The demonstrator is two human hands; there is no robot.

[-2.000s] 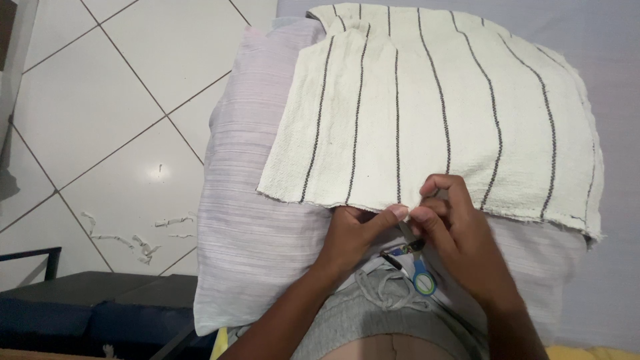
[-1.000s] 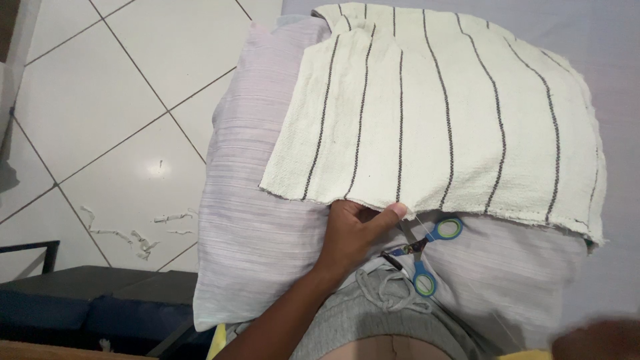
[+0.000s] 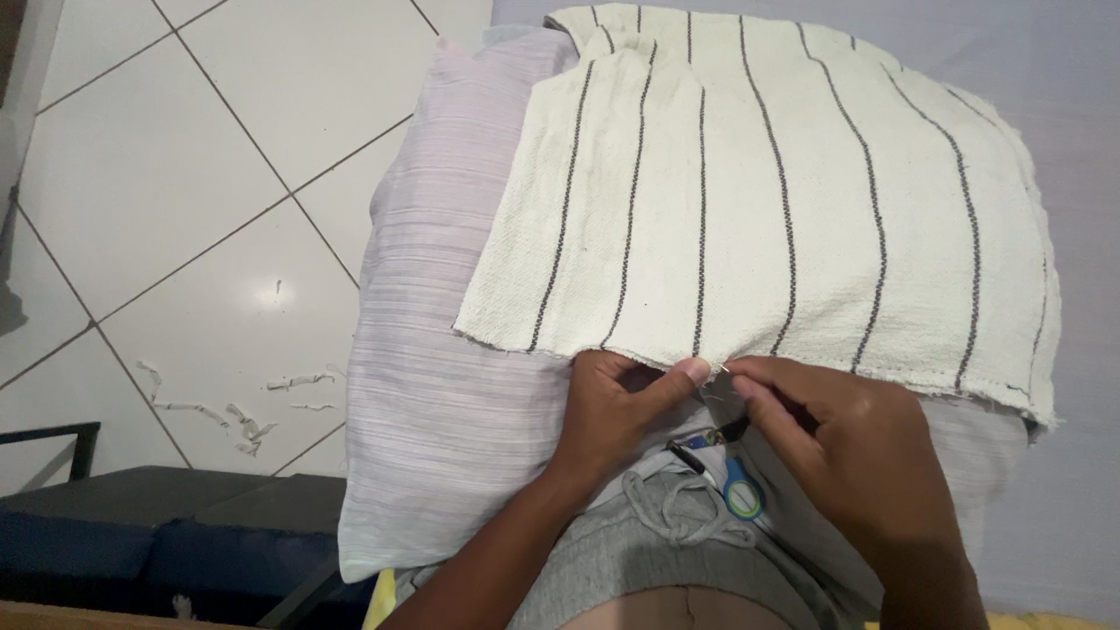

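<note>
A white woven cloth with dark stripes point(image 3: 744, 201) lies over a lilac pillow point(image 3: 455, 350). My left hand point(image 3: 612, 402) pinches the cloth's near frayed edge, thumb on top and the fingers under it. Just right of that thumb, my right hand point(image 3: 840, 437) holds a small thin needle point(image 3: 724, 367) between thumb and forefinger at the same edge. A line of stitches runs along the edge to the right. Scissors with blue and green handles point(image 3: 744, 494) lie on the lap below the hands, partly hidden by my right hand.
Frayed fabric scraps point(image 3: 249, 429) are scattered on the white tiled floor point(image 3: 201, 245) at the left. A dark blue padded seat with a black frame point(image 3: 175, 499) stands at the lower left. A pale lilac sheet point(image 3: 1081, 262) spreads along the right side.
My right hand was at the cloth edge, then away at the lower right, and is now back beside my left thumb. My left hand has kept its pinch on the edge.
</note>
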